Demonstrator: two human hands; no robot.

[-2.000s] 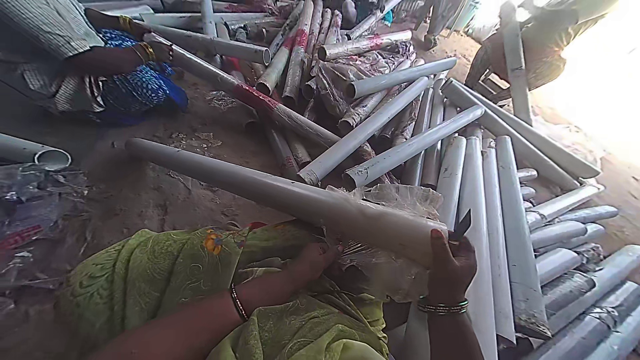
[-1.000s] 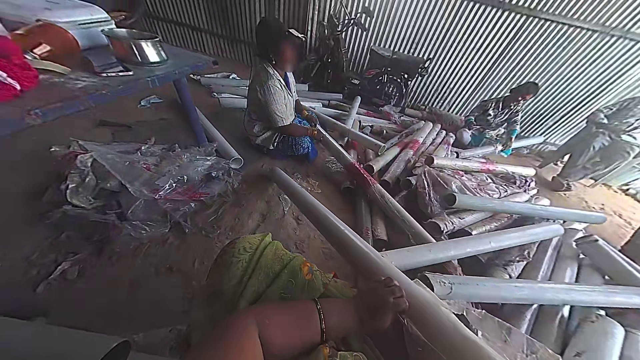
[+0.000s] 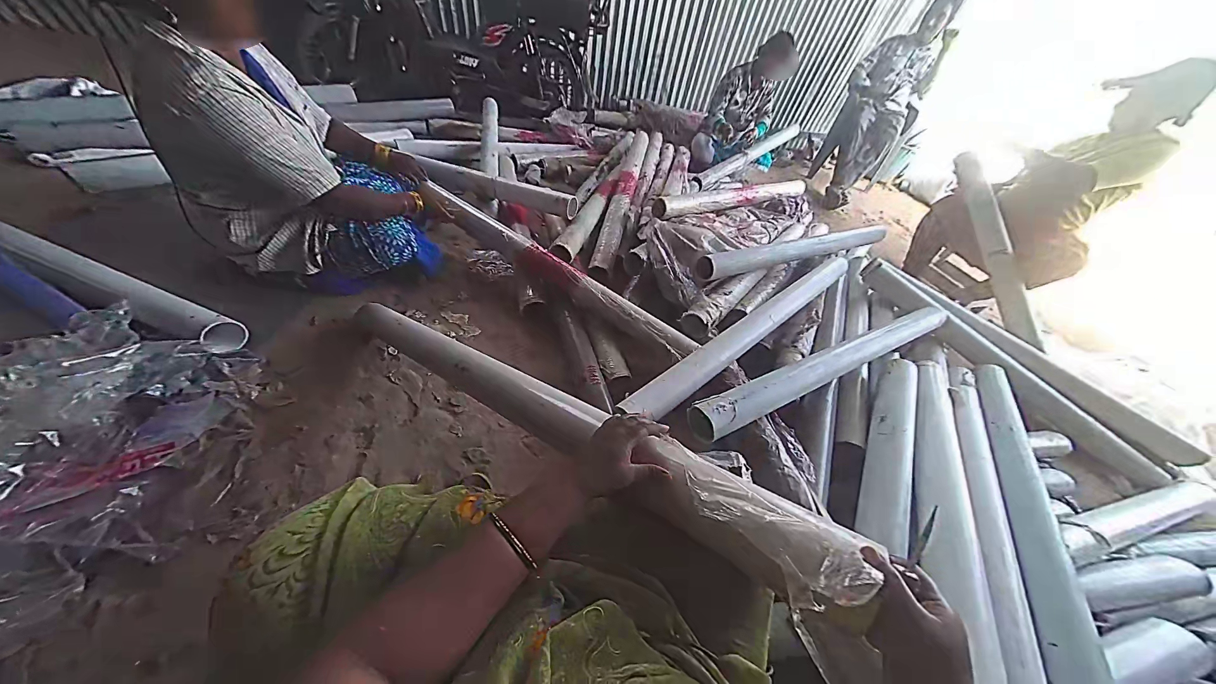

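A long grey pipe slants across my lap, its far end toward the ground ahead. Clear plastic film covers its near part and hangs loose at the near end. My left hand is closed around the pipe where the film begins. My right hand is at the near end, its fingers gripping a small knife, whose blade points up, and touching the film's edge. Below the pipe, part of the film is hidden by my right hand.
Grey pipes lie close on the right, with a pile of film-wrapped pipes ahead. Crumpled plastic film lies at left beside another pipe. A person sits front left, holding a wrapped pipe; other people are farther back.
The view swung up and left, then back down. My left hand is now on top of the pipe; two seconds ago it was below it. My right hand is in view again.
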